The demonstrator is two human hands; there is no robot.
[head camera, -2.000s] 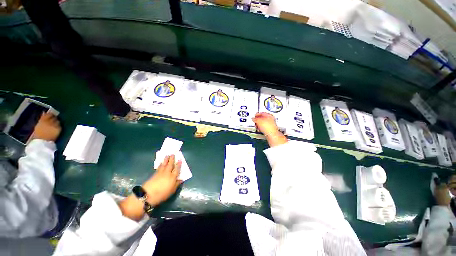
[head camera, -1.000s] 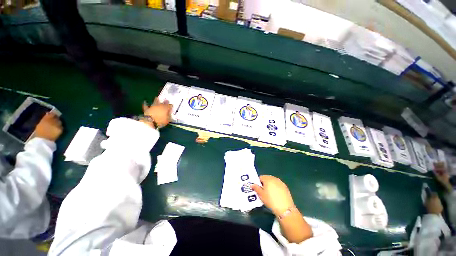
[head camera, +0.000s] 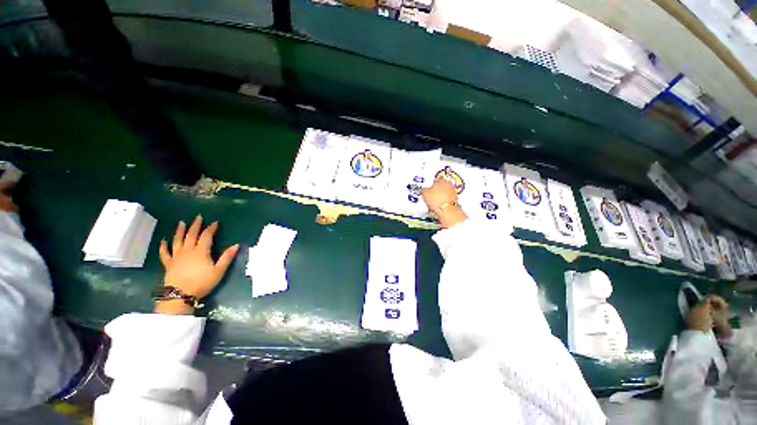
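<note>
My left hand (head camera: 192,264) lies on the green bench with its fingers spread, empty, between a stack of small cards (head camera: 120,235) and a loose pile of small white cards (head camera: 271,260). My right hand (head camera: 441,199) reaches to the row of white boxes on the far side. Its fingers are at a leaflet with dark marks (head camera: 414,188) beside a box with a coloured emblem (head camera: 451,176); whether they grip it is hard to tell. A pile of leaflets (head camera: 391,286) lies in front of me.
More white boxes (head camera: 610,214) run on to the right. White rolls (head camera: 596,315) lie on the bench at right. A neighbour's sleeve (head camera: 29,290) is at left and another person's hands (head camera: 708,313) are at right. A dark post (head camera: 124,91) stands at back left.
My left hand has come back from the left end of the box row to the bench. My right hand has moved from the leaflet pile to the boxes. The row has shifted right.
</note>
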